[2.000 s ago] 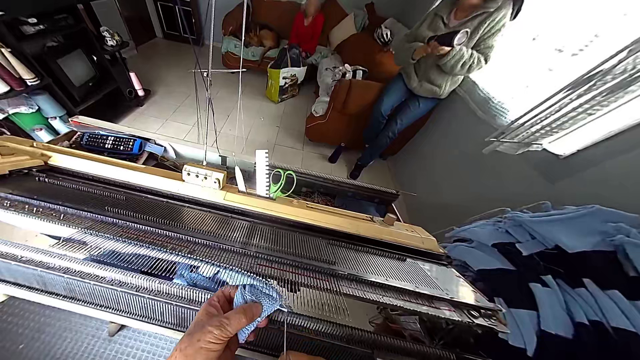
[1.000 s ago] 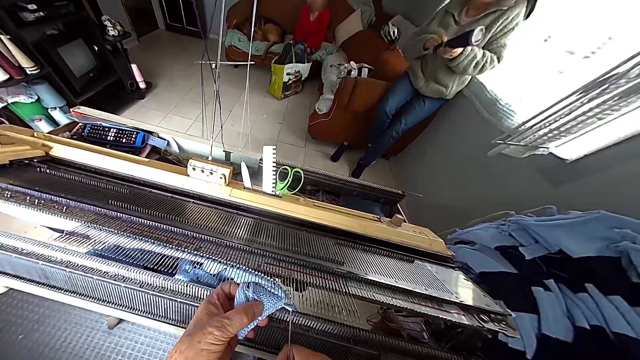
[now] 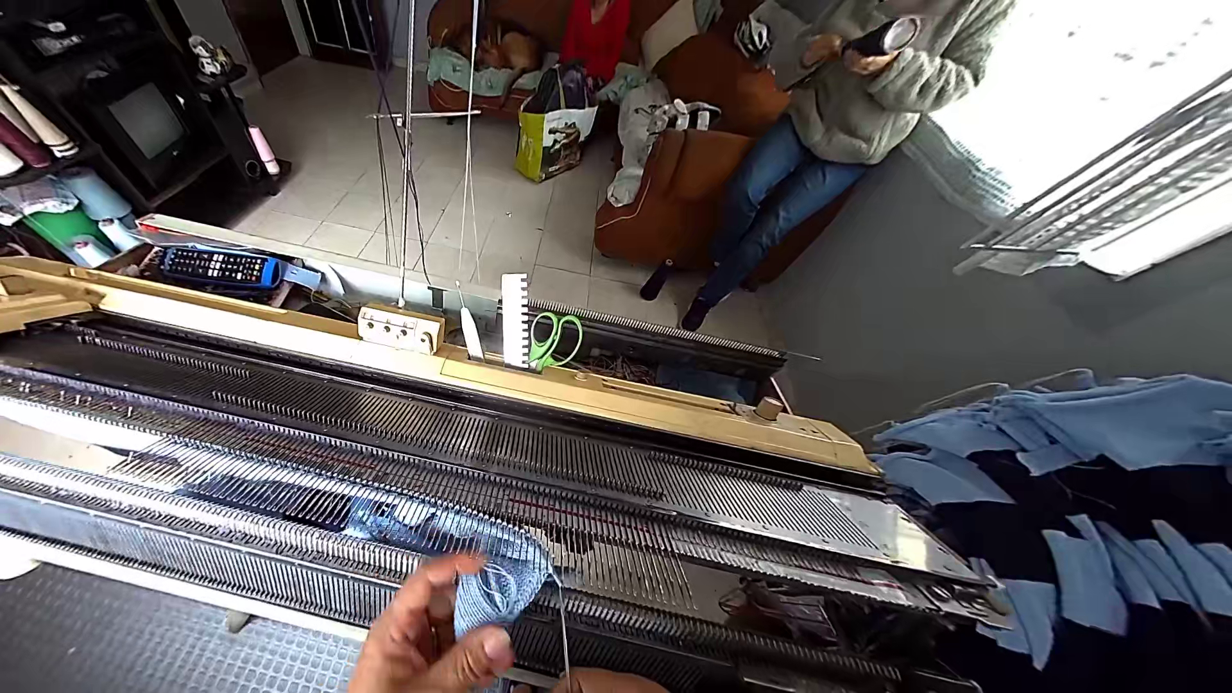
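A long flat-bed knitting machine (image 3: 577, 395) runs across the view, its needles in rows. Light-blue knitted fabric (image 3: 496, 587) hangs at the needles near the middle, its end curled up between the thumb and fingers of my left hand (image 3: 423, 635). At the bottom edge my right hand (image 3: 611, 681) is mostly cut off; a thin metal tool (image 3: 565, 635) rises from it to the fabric's right edge. Green-handled scissors (image 3: 556, 342), a white toothed comb (image 3: 515, 320) and a white-handled tool (image 3: 471, 332) stand in the machine's rear rail.
Folded blue and navy knit pieces (image 3: 1078, 500) lie at the right. A blue-cased remote control (image 3: 219, 268) rests behind the machine, at left. Yarn strands hang from above. Beyond are a person standing (image 3: 847, 106), another in red (image 3: 594, 38), a brown sofa (image 3: 674, 192) and a shopping bag (image 3: 555, 140).
My left fingers have spread somewhat around the fabric, whose end now shows as a curled roll with loose loops. The right hand stays low at the bottom edge.
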